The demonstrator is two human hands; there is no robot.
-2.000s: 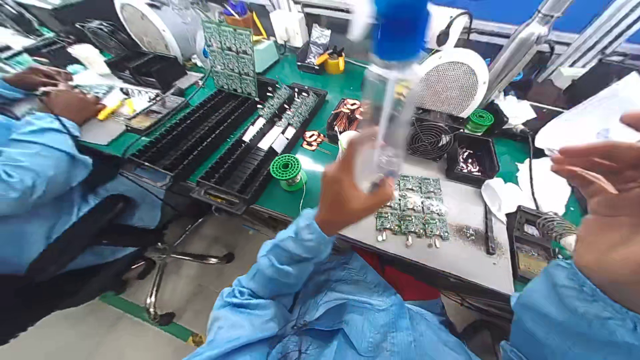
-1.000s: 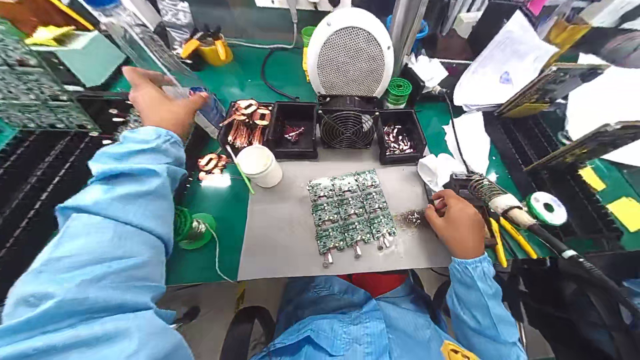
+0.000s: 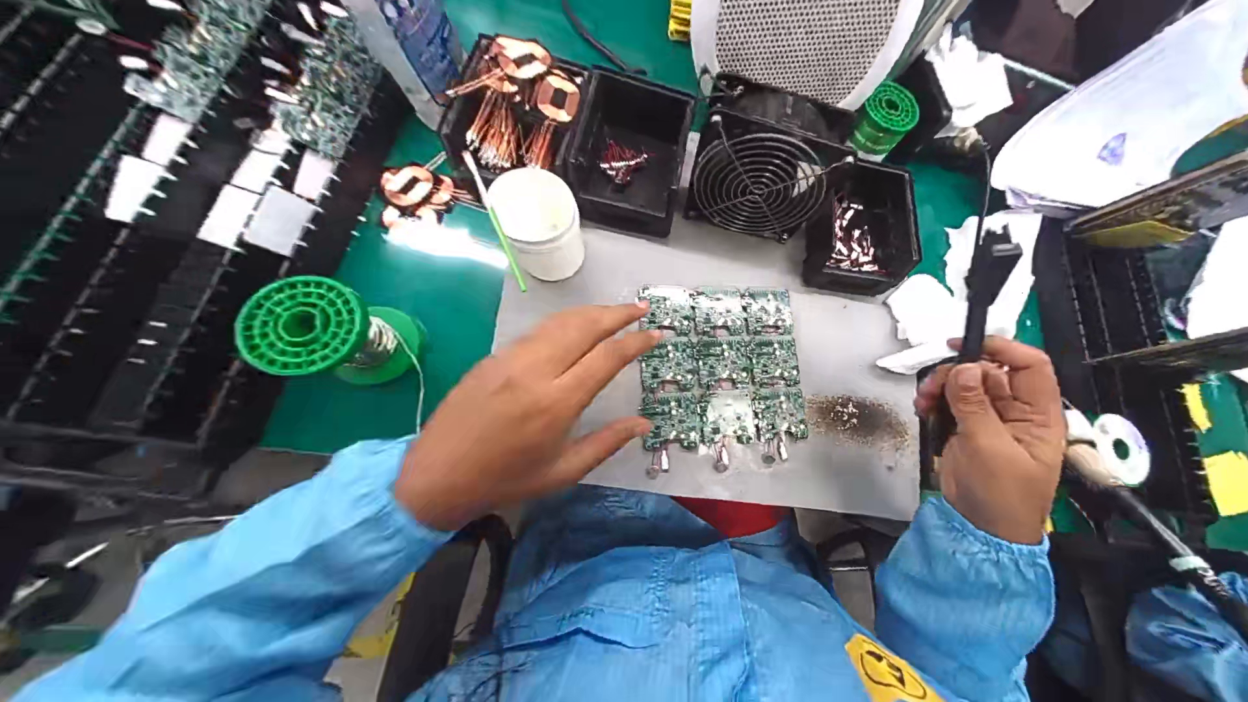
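My left hand (image 3: 531,409) is spread, its fingertips at the left edge of a panel of green circuit boards (image 3: 721,366) lying on a grey mat (image 3: 604,448). Nothing shows in that hand. Between thumb and fingers, my right hand (image 3: 1004,429) grips a black brush-like tool (image 3: 987,283), upright at the mat's right side. Dark debris (image 3: 858,419) lies between the boards and this hand. Small metal-cased parts (image 3: 721,458) stick out along the panel's near edge. A white tub (image 3: 538,224) with a green stick (image 3: 494,222) against it stands behind my left hand.
Behind the mat stand black bins of copper coils (image 3: 502,107) and small parts (image 3: 853,239), beside a black fan (image 3: 759,185). A green solder spool (image 3: 327,327) is at the left, near black board racks (image 3: 146,292). Crumpled white tissue (image 3: 921,317) and a soldering iron (image 3: 1092,458) are at the right.
My left hand has let go of the clear bottle at the back left and come to the boards' left edge. My right hand has lifted the black tool at the mat's right side.
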